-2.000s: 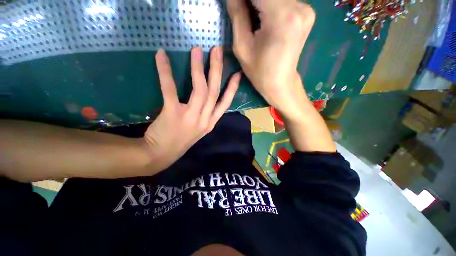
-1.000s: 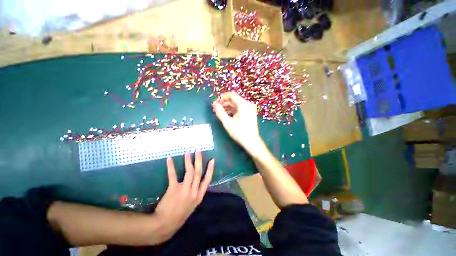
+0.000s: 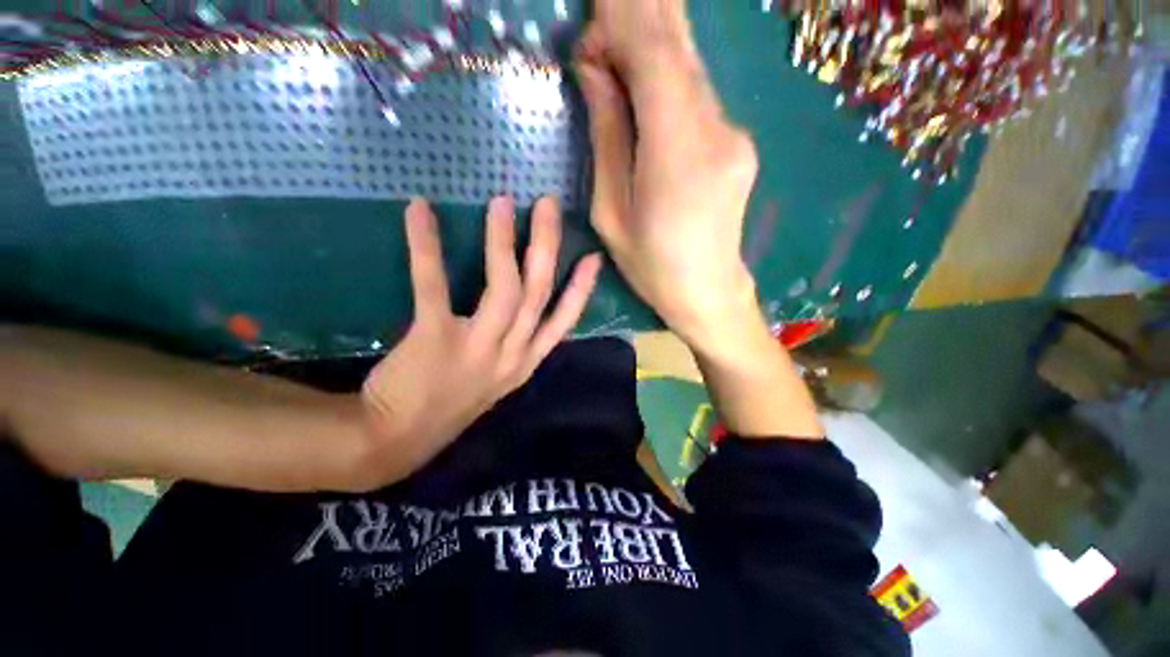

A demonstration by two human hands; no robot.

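The perforated plate (image 3: 308, 135) lies flat on the green mat. Gold heads stand in a row along its far edge, with white ends and dark or red leads beyond. My left hand (image 3: 468, 327) rests palm down with spread fingers, fingertips at the plate's near edge. My right hand (image 3: 674, 180) is at the plate's right end, fingers bent, its fingertips near the top of the picture; whether they hold a component cannot be told. The loose component pile (image 3: 943, 64) is a red, gold and white heap at the upper right.
The green mat (image 3: 834, 218) ends at a brown cardboard strip (image 3: 982, 238) on the right. A blue crate (image 3: 1142, 218) is at the right edge. Cardboard boxes (image 3: 1065, 481) stand on the floor. A small red thing (image 3: 244, 329) lies near the mat's front edge.
The view has come closer to the plate since one second ago. My right hand has moved from beside the pile to the plate's right end. My left hand stays at the near edge.
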